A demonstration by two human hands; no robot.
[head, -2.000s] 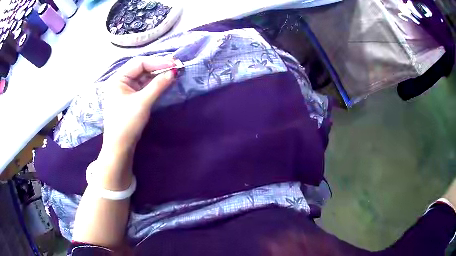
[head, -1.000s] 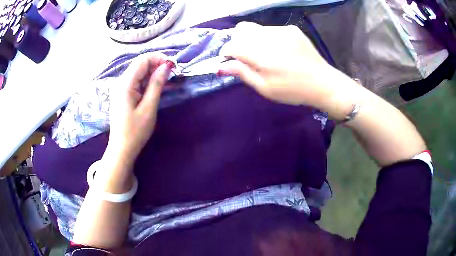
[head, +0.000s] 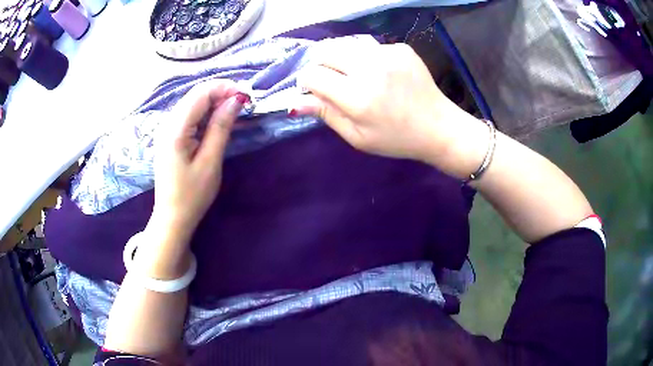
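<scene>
The dark purple garment (head: 322, 207) lies over my lap and against the table edge, with its pale leaf-print lining (head: 118, 171) turned up at the back. My left hand (head: 193, 150) pinches a fold of the garment between thumb and fingertips. My right hand (head: 383, 100) is just to its right, fingers curled and fingertips on the pale cloth. A thin pale edge or tool (head: 276, 109) shows between the two hands; I cannot tell which. No needle or thread can be made out.
A shallow bowl (head: 208, 51) of dark buttons stands on the white table (head: 100, 86). Thread spools (head: 44, 66) stand at the upper left. A grey-brown cloth bin (head: 501, 78) with a blue edge and purple pieces is at the upper right, over green floor.
My right hand has come in from the lower right to the cloth beside my left hand, then shifted slightly left. My left hand has stayed nearly in place, pinching the fold.
</scene>
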